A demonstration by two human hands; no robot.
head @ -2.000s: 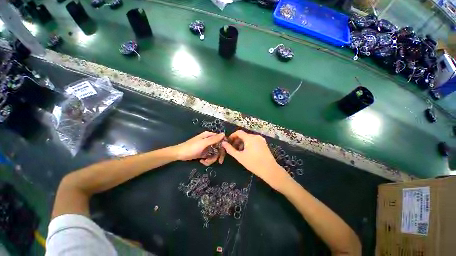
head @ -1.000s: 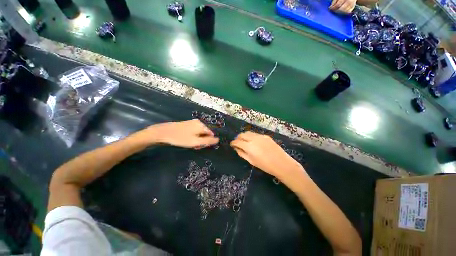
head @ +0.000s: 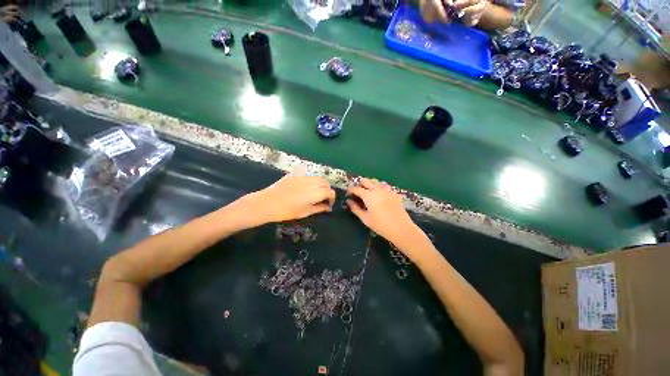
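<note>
My left hand (head: 301,198) and my right hand (head: 378,206) are close together at the near side of the belt's pale edge, with a small gap between them. The fingers of both are bent; whether they hold anything is too small to tell. A large heap of thin metal rings (head: 323,294) lies on the dark surface below them. A smaller group of metal rings (head: 295,233) lies just under my left hand, and a few metal rings (head: 400,257) lie beside my right forearm.
Black cylinders (head: 430,126) and round wired units (head: 328,125) are spaced along the green belt (head: 382,95). A clear plastic bag (head: 117,172) is at left, a cardboard box (head: 617,308) at right. Across the belt, a person's hands are over a blue tray (head: 441,48) beside piled wired units (head: 558,77).
The cylinders and units on the belt have shifted left. My hands have come apart since the first frame and moved up to the pale edge. Another person's hands have appeared over the blue tray.
</note>
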